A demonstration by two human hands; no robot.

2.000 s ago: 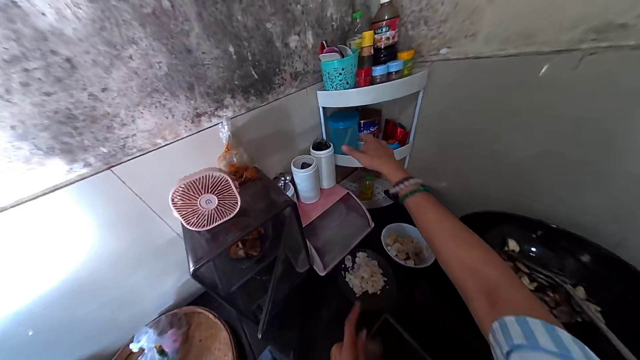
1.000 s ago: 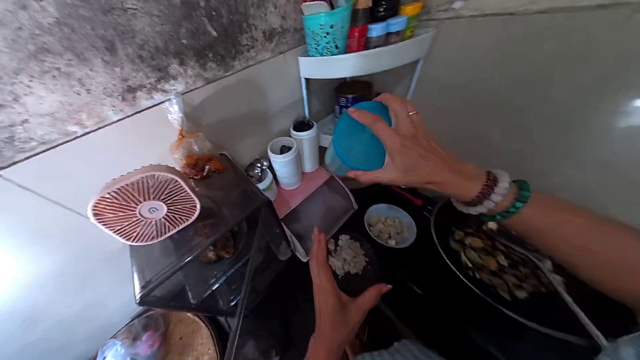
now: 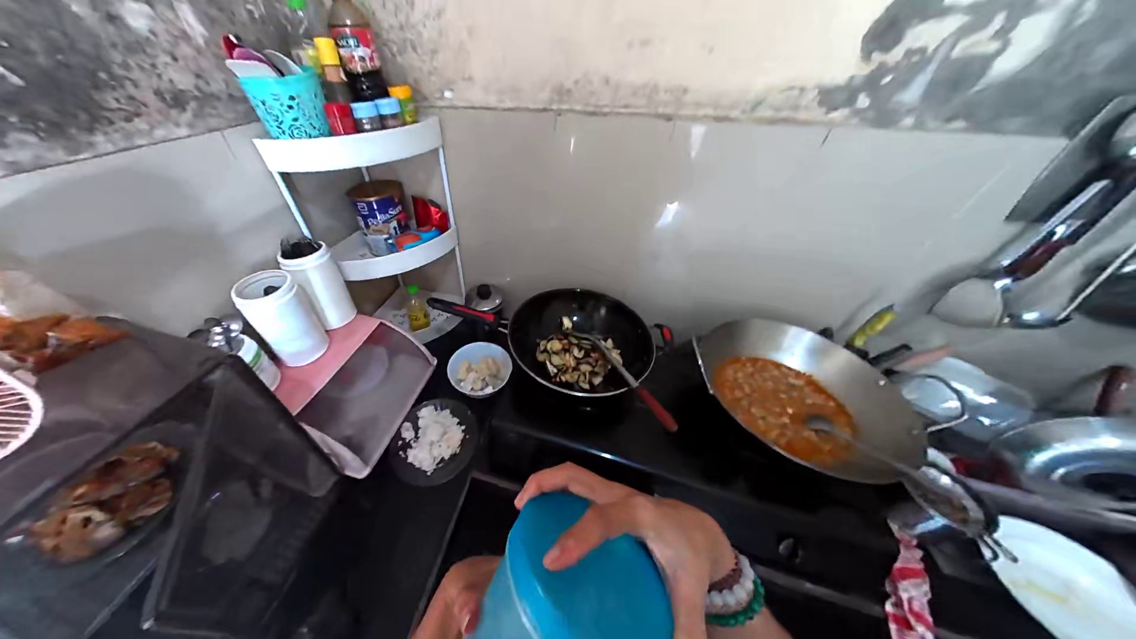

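At the bottom centre, my right hand point(image 3: 652, 532) grips the blue lid of a plastic container point(image 3: 586, 577), its fingers spread over the lid. Beaded bracelets circle that wrist. My left hand point(image 3: 461, 595) holds the container's side, partly cut off by the frame edge. Beyond my hands lie a dark plate of chopped white pieces point(image 3: 468, 444) and a white bowl of pale chunks point(image 3: 504, 371). A black wok point(image 3: 612, 324) holds sliced browned food and a red-handled spatula point(image 3: 652, 404). To its right, a steel wok point(image 3: 852, 390) contains orange-red stew and a ladle point(image 3: 865, 444).
A white corner shelf point(image 3: 355, 153) bears bottles, jars and a tin. Two white canisters point(image 3: 282, 324) stand on a pink-edged rack at left, beside a dark transparent food box point(image 3: 177, 399). Steel utensils hang at right above a white plate point(image 3: 1065, 577).
My right hand has brought the blue-lidded container from the corner shelf down to the bottom centre. My left hand, open and empty one second ago, now holds its side. The view has swung right.
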